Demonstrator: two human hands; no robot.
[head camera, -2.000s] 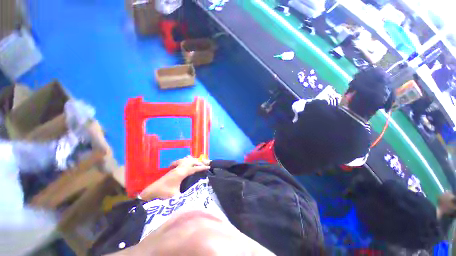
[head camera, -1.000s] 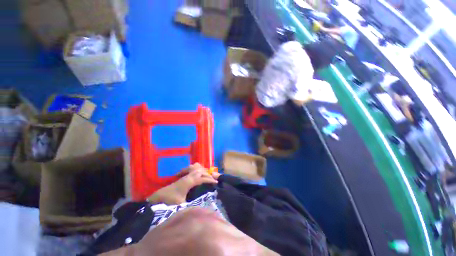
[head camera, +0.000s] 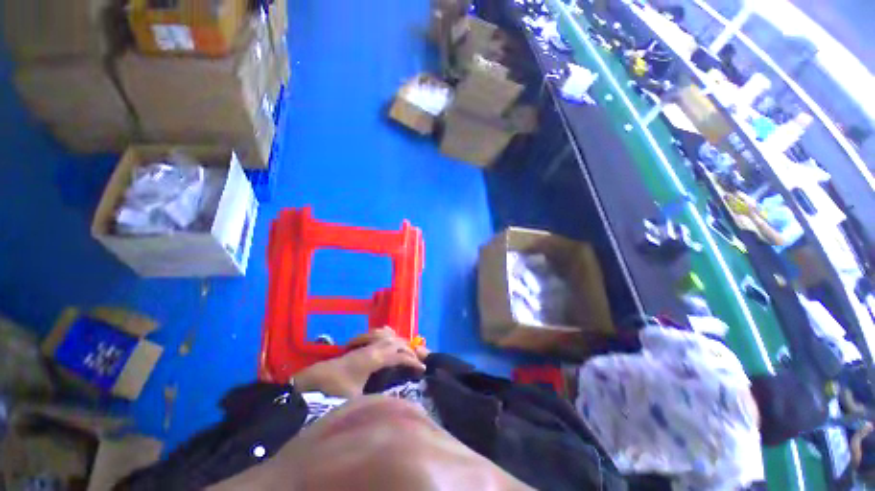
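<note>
A red plastic stool (head camera: 288, 278) with rectangular openings is held in front of my body, its frame tilted towards me. My left hand (head camera: 333, 372) reaches in from the left and is closed at the stool's near edge. My right hand (head camera: 396, 351) overlaps it at the near right corner. Its fingers are small and blurred, so its grip is unclear. A small orange spot shows beside the fingers.
A white-sided carton (head camera: 240, 216) with bags and stacked cartons (head camera: 192, 96) stand left. An open carton (head camera: 496, 297) stands right, beside the black bench (head camera: 614, 182) and green conveyor (head camera: 662, 173). A person in a patterned top (head camera: 672, 408) is close at lower right.
The view has moved forward along the blue aisle. The seated people in dark clothes have left view, and other cartons and a person in a patterned top are nearer. The stool stays held in front.
</note>
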